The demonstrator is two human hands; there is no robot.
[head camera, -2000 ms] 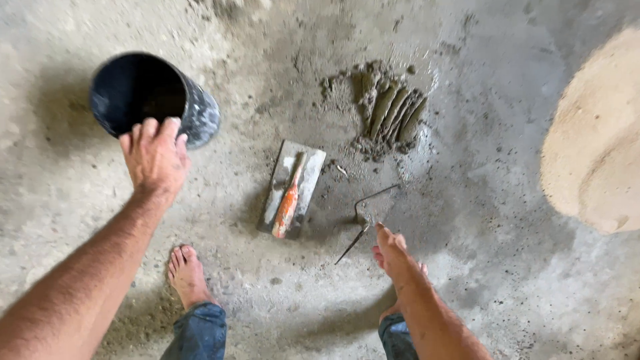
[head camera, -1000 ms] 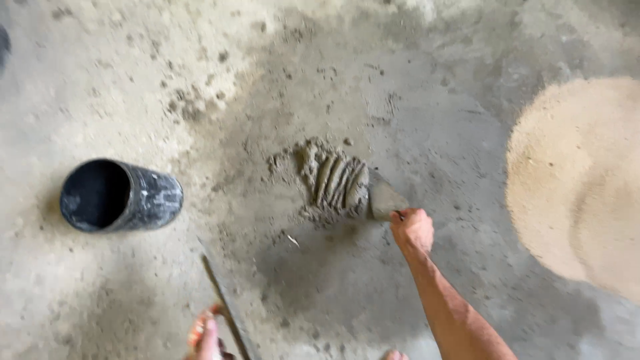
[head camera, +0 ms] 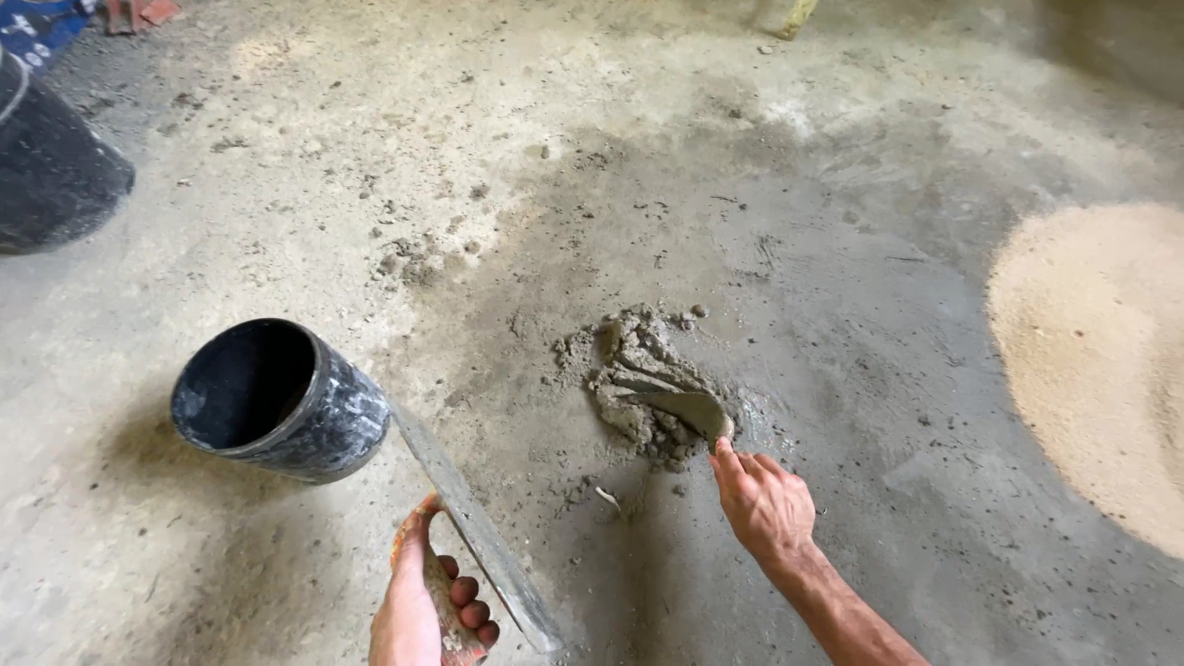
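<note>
In the head view my left hand [head camera: 430,583] grips the orange handle of a plastering trowel [head camera: 476,532], whose flat metal plate is turned on edge toward the right. My right hand [head camera: 763,499] is closed around the handle of a pointed masonry trowel [head camera: 689,407]. That trowel's blade is in a small heap of wet grey mortar [head camera: 638,342] on the concrete floor, and part of the blade is covered by it. A black bucket [head camera: 324,416], smeared with dried mortar, stands left of the plastering trowel; the inside is dark.
A large pile of pale sand [head camera: 1101,351] lies at the right. A second dark bucket [head camera: 55,166] is at the upper left, by a blue bag [head camera: 37,28] and reddish pieces [head camera: 139,14]. Mortar crumbs [head camera: 407,264] are scattered on the floor.
My left hand has let go of the black bucket and taken the plastering trowel off the floor. My right hand has brought the pointed trowel into the mortar, whose ridges are now broken up.
</note>
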